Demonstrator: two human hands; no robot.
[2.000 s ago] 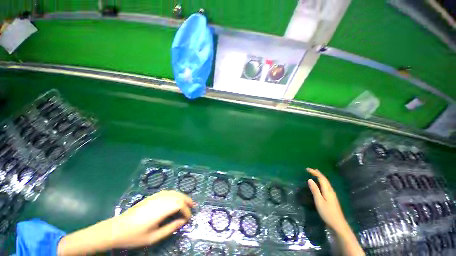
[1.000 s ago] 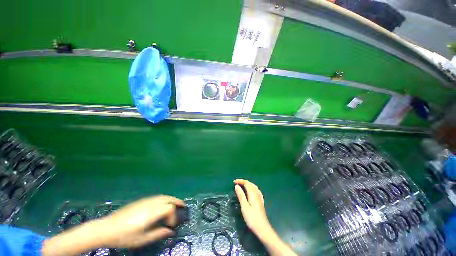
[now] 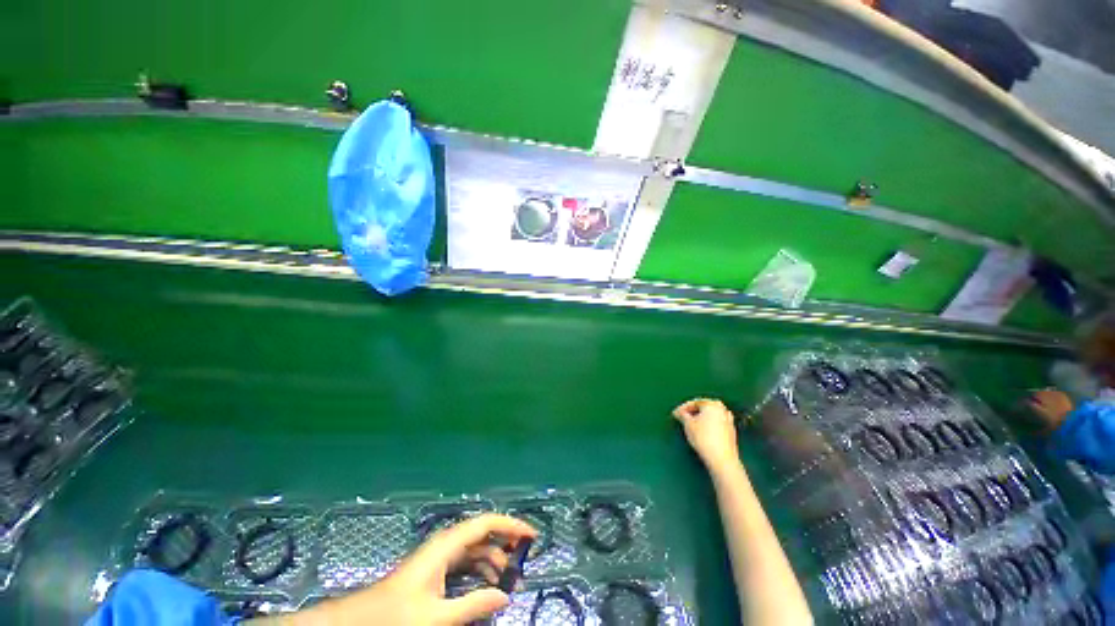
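A clear blister tray (image 3: 367, 548) lies in front of me, cut off by the bottom edge. Black ring parts (image 3: 179, 542) sit in its pockets; one back-row pocket shows no ring. My left hand (image 3: 459, 572) is over the middle of the tray, with a black ring part (image 3: 518, 565) seen nearly edge-on between thumb and fingers. My right hand (image 3: 707, 430) is beyond the tray's right back corner, over the green bench, left of the stacked trays. Its fingers are curled together; whether they hold anything small cannot be seen.
Tall stacked blister trays (image 3: 929, 489) with black rings stand at right. More trays (image 3: 55, 410) lie slanted at left. A blue cover (image 3: 383, 198) hangs from the rail beside an instruction sheet (image 3: 483, 220). Another person's hand (image 3: 1049, 406) and blue sleeve show at far right.
The view has shifted. My right hand has moved right and away from the tray, and its fingers have curled in. My left hand has moved right over the tray; the ring in it now shows.
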